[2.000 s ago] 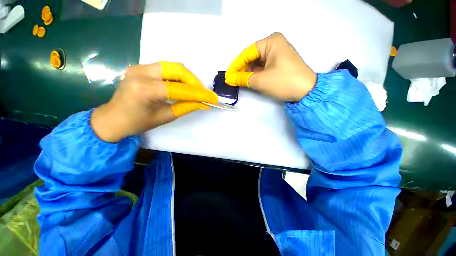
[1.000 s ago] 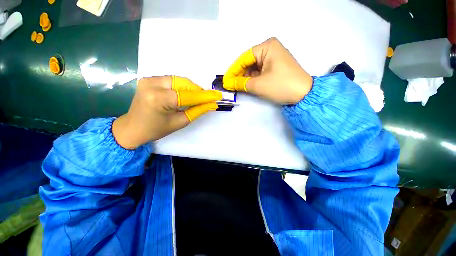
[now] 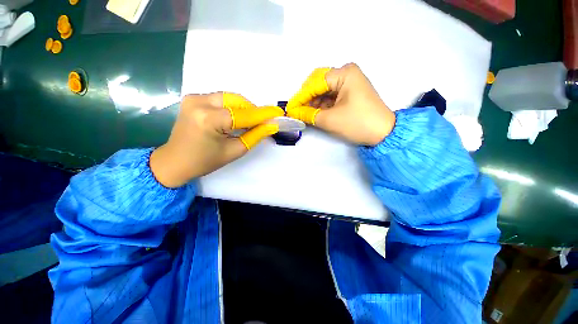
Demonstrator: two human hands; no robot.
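Note:
A black watch-like housing [image 3: 288,138] lies on the white mat [image 3: 380,44] under my fingertips, partly hidden by them. My left hand [image 3: 206,126], with yellow finger cots, pinches a thin pale round piece [image 3: 289,124], a film or liner, at the housing. My right hand [image 3: 348,104], also with yellow cots, has its thumb and finger together at the upper edge of the pale piece and the housing. Which of the two it grips is hidden. A second black housing [image 3: 432,100] lies on the mat beside my right sleeve.
Right: a translucent bottle [image 3: 529,87] lies by a crumpled wipe [image 3: 531,124]; another white wipe [image 3: 468,131] is near my sleeve. Left: orange finger cots [image 3: 75,81], a clear sheet [image 3: 234,16] and a pale-yellow pad [image 3: 128,7]. A red tray [image 3: 491,7] is at the top right.
The pale piece now shows as a rounded disc over the housing, where it was edge-on before. My left hand has moved slightly right; my right hand has moved slightly down.

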